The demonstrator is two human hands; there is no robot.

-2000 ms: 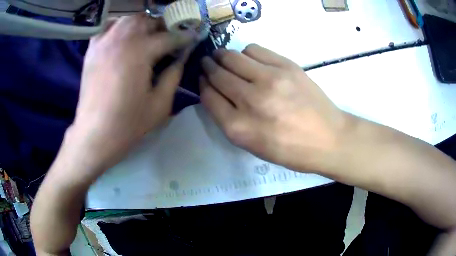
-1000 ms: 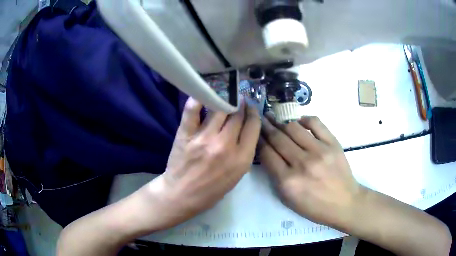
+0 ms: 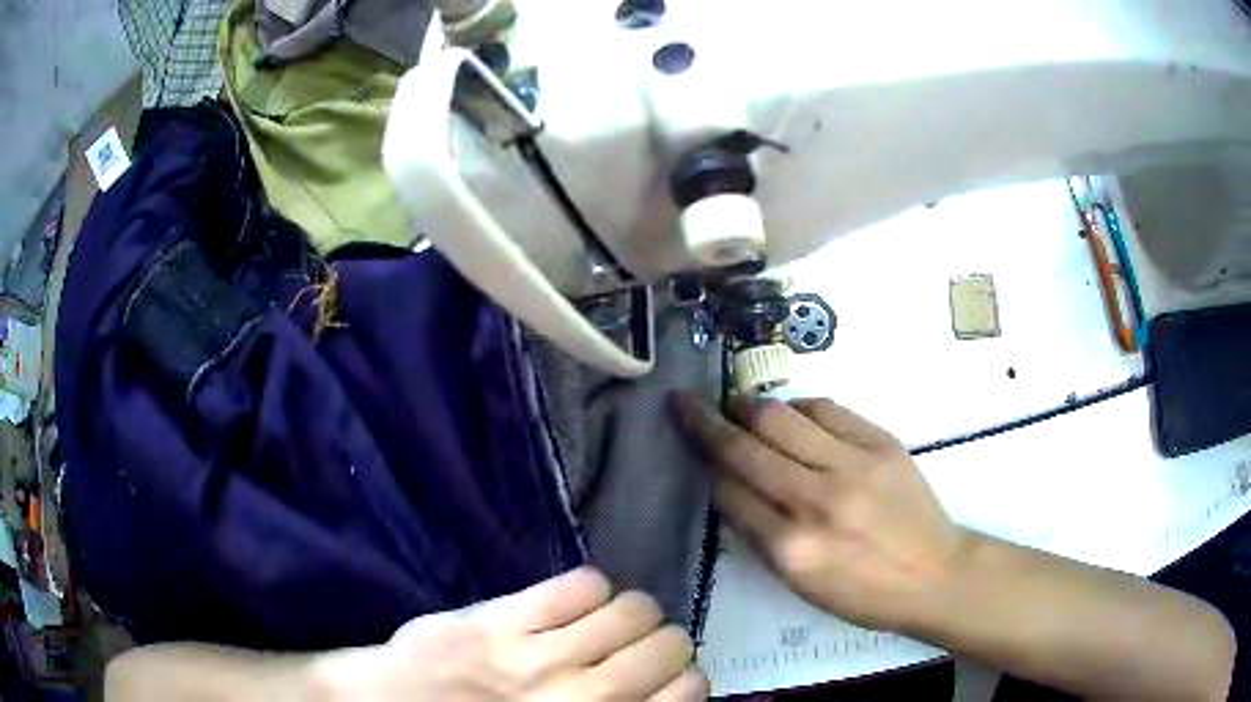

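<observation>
The purple-blue garment body [image 3: 371,453] lies bunched left of the sewing machine head [image 3: 878,124]. A grey pocket piece [image 3: 638,480] runs from under the needle area [image 3: 703,322] towards me, with a pale seam edge [image 3: 549,439] on its left side and a dark edge on its right. My left hand [image 3: 549,651] is at the bottom, its fingers curled on the near end of the grey cloth and the garment's edge. My right hand [image 3: 823,514] has its fingertips on the grey cloth's right edge, just below the cream tension knob [image 3: 763,366].
Yellow-green cloth [image 3: 323,137] is piled behind the garment. On the white machine table [image 3: 878,370] are a slotted wheel [image 3: 808,322], a small tan square [image 3: 975,306], orange and blue handled snips [image 3: 1114,274] and a black phone [image 3: 1205,381]. Orange threads [image 3: 327,302] lie on the garment.
My left hand has moved down from the needle area towards me. The grey cloth now shows lengthwise between my hands. The view has shifted, showing more of the machine and the garment.
</observation>
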